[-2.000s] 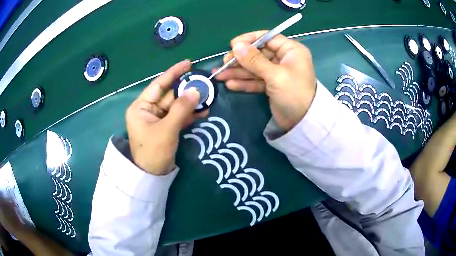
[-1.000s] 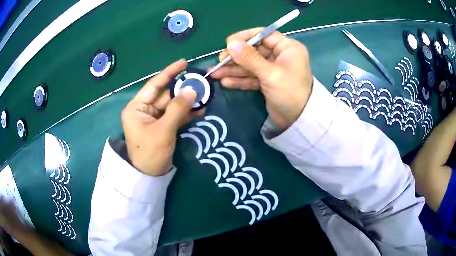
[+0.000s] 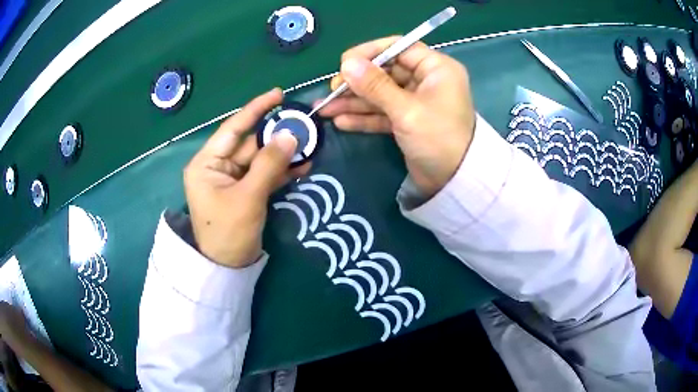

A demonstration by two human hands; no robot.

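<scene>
My left hand (image 3: 233,184) holds a black-rimmed round part (image 3: 303,122), its thumb pressed on the blue-grey centre. White arcs show on the part's face around the centre. My right hand (image 3: 417,107) holds silver tweezers (image 3: 409,40) like a pen, with the tip at the upper right edge of the part's white ring. Whether the tip touches an arc is too small to tell. A liner sheet with rows of white crescent adhesive pieces (image 3: 353,243) lies on the green bench below my hands.
Round parts (image 3: 171,88) sit spaced on the green belt beyond the white line. Spare tweezers (image 3: 562,80), a second sheet of arcs (image 3: 574,149) and a pile of black discs (image 3: 660,99) lie right. Another arc strip (image 3: 95,298) lies left. Other people's arms show at both sides.
The round parts on the belt have moved to the right and away. My hands, with part and tweezers, have shifted slightly left and up. My grips look the same.
</scene>
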